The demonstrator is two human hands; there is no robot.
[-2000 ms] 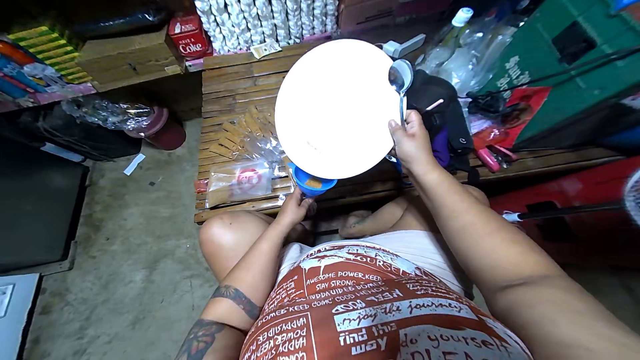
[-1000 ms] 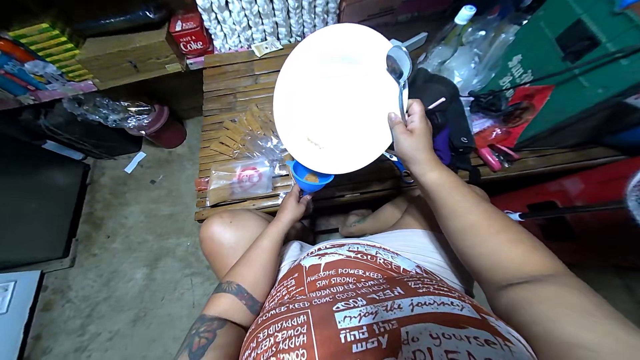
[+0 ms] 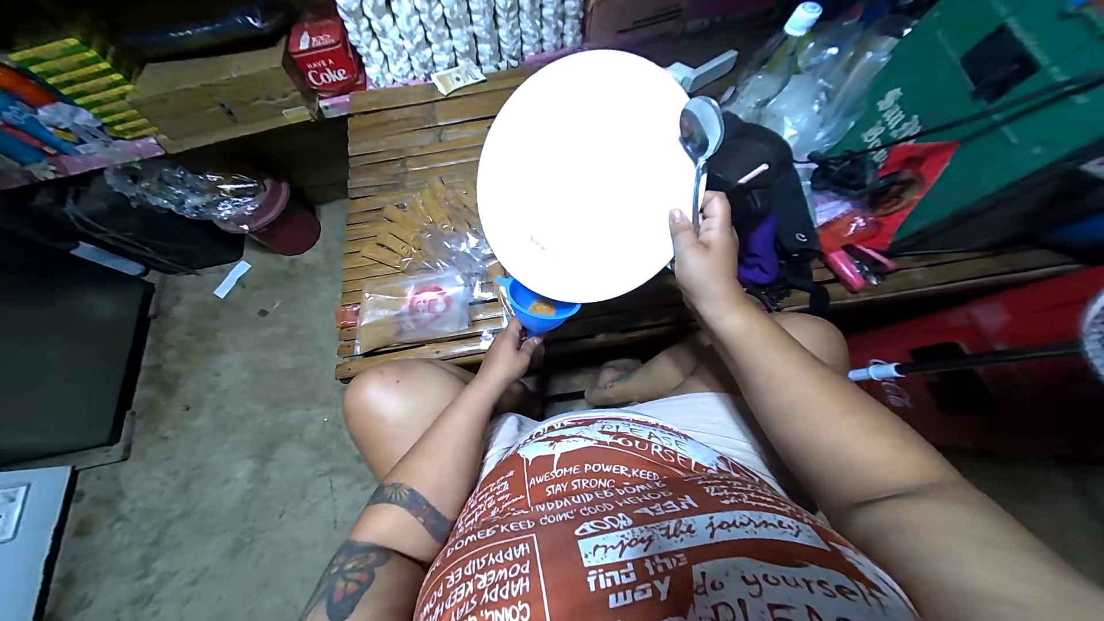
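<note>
My right hand (image 3: pixel 709 250) grips the right edge of a round white plate (image 3: pixel 586 172) together with a metal spoon (image 3: pixel 700 138), whose bowl points up. The plate is tilted, and its lower edge overlaps the rim of a blue plastic funnel (image 3: pixel 539 317). Brownish material (image 3: pixel 542 307) lies inside the funnel. Below it, my left hand (image 3: pixel 511 349) holds the funnel near its neck; what is under the neck is mostly hidden. Left of the funnel lies a clear plastic bag with red print (image 3: pixel 414 310). Behind that are small narrow packets of brown contents (image 3: pixel 410 228).
The slatted bamboo bench (image 3: pixel 414 121) bears a black and purple bag (image 3: pixel 763 207) on the right. Clear bottles (image 3: pixel 780 65) stand beside a green crate (image 3: pixel 940 95). A red crate (image 3: pixel 975 345) is at right, a dark red bin (image 3: pixel 285 220) at left.
The spoon bowl has shifted slightly at the plate's right edge. Both hands keep about the same places, with the plate still over the funnel.
</note>
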